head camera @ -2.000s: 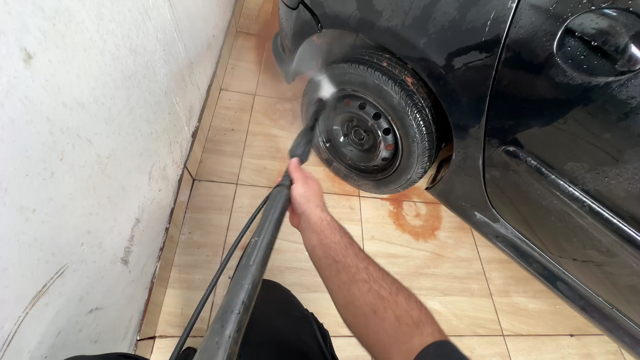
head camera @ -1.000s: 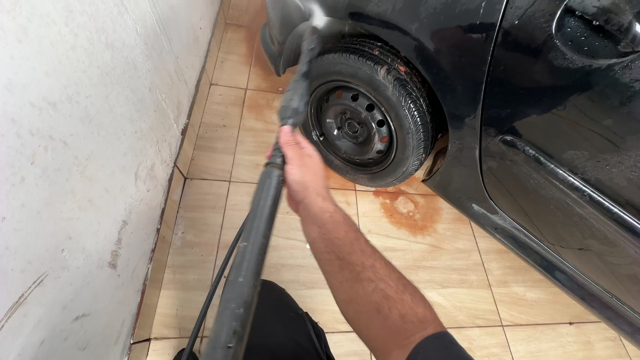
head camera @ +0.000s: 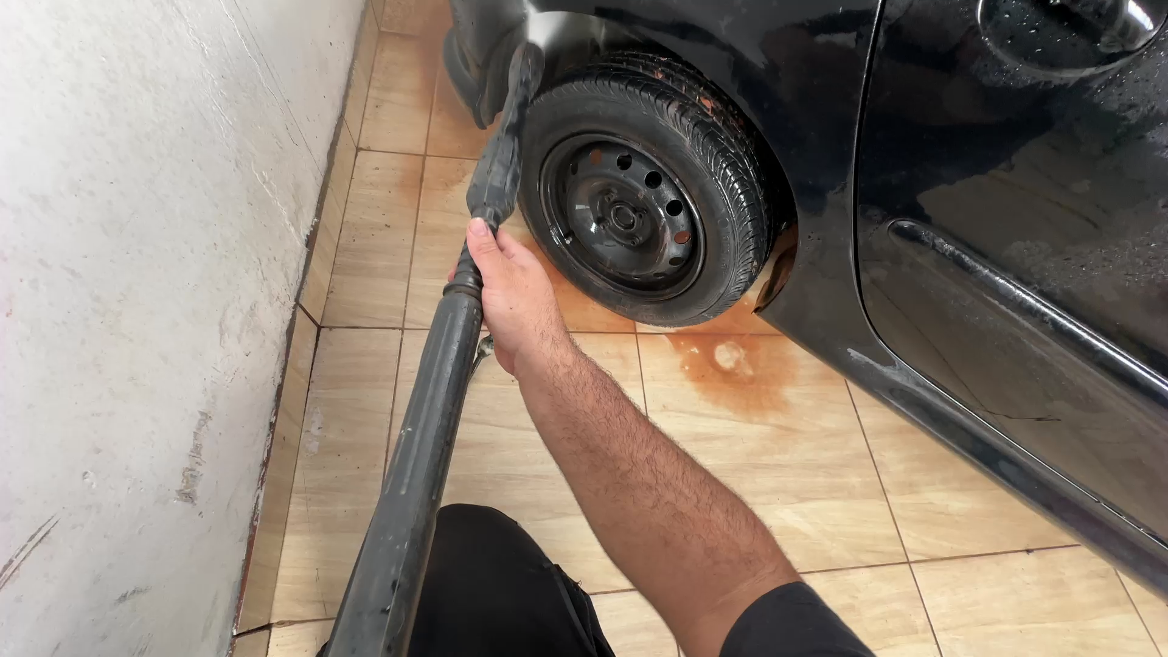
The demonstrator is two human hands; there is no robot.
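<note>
My right hand (head camera: 520,292) is closed around the thin neck of a black pressure-washer lance (head camera: 411,456), thumb along its top. The thick tube runs down out of the bottom edge, and its narrow front end points up at the black car's bodywork (head camera: 776,55), over the wheel arch. A whitish blur, like spray, shows at the tip. Right of the lance is the car's wheel, with a wet tyre (head camera: 739,219) and a black steel rim (head camera: 625,217) marked with rust-coloured spots. My left hand is out of view.
A scuffed white wall (head camera: 164,274) stands on the left, with a tiled skirting. Beige floor tiles (head camera: 730,474) carry a rust-brown stain (head camera: 739,365) below the wheel. The car door (head camera: 1022,237) fills the right side. My knee in black cloth (head camera: 502,584) is at the bottom.
The lance tip has moved from the upper left of the tyre up to the bodywork above the wheel arch. My right hand has kept its hold.
</note>
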